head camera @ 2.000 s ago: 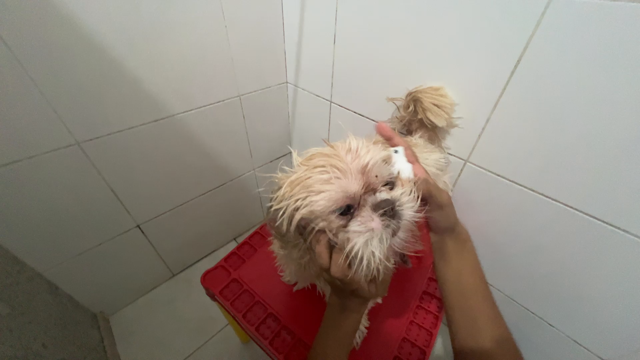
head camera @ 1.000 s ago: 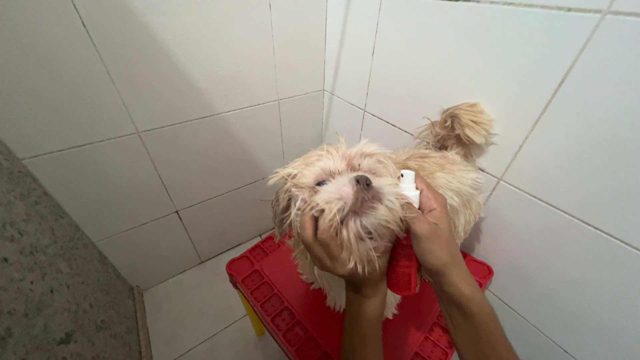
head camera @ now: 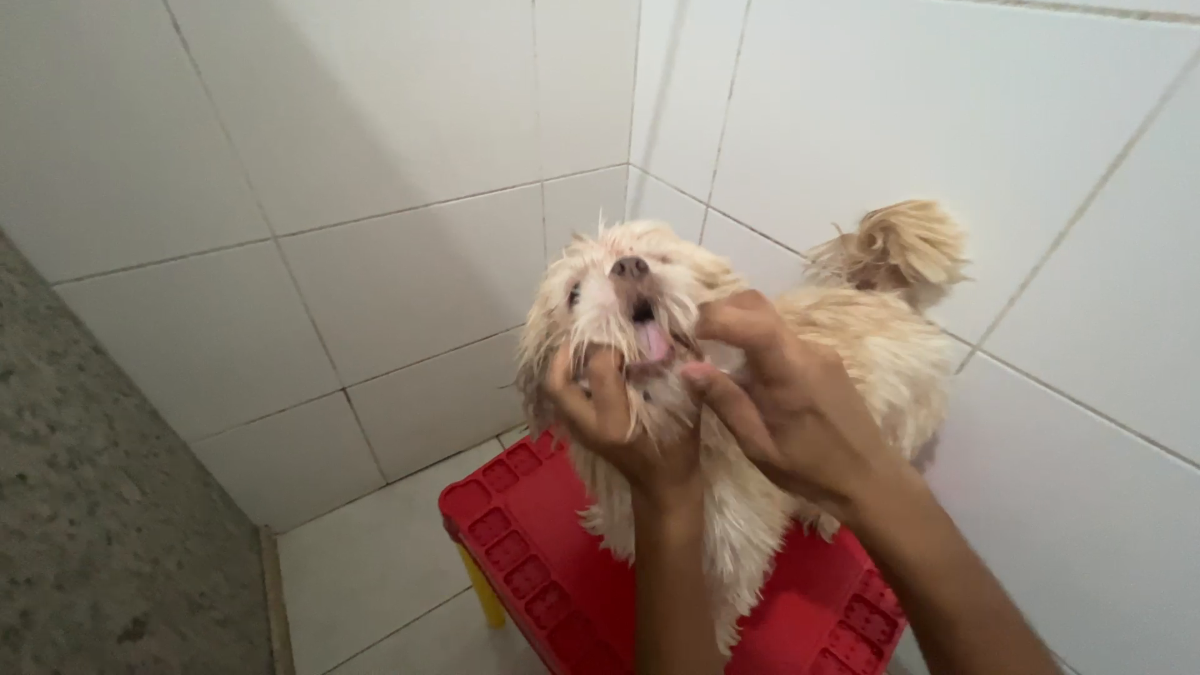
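Observation:
A small dog with damp cream fur [head camera: 867, 352] is on a red plastic stool [head camera: 581, 562]. Its muzzle points up, and its mouth is open with the tongue [head camera: 653, 341] showing. My left hand [head camera: 628, 422] holds the dog's chin and jaw from below, fingers curled in the fur. At the other side of the muzzle, my right hand [head camera: 787, 394] has its thumb and fingertips by the corner of the mouth. Something pale and blurred shows between them; I cannot tell whether it is the white bottle seen before.
White tiled walls [head camera: 412, 291] meet in a corner behind the dog. A grey speckled surface [head camera: 112, 487] runs along the left side. Below lie light floor tiles [head camera: 375, 562], and a yellow stool leg [head camera: 483, 586] stands on them.
The dog's muzzle has tipped upward and its mouth has opened. My right hand, which held a small white bottle beside the face, now has its fingers at the mouth.

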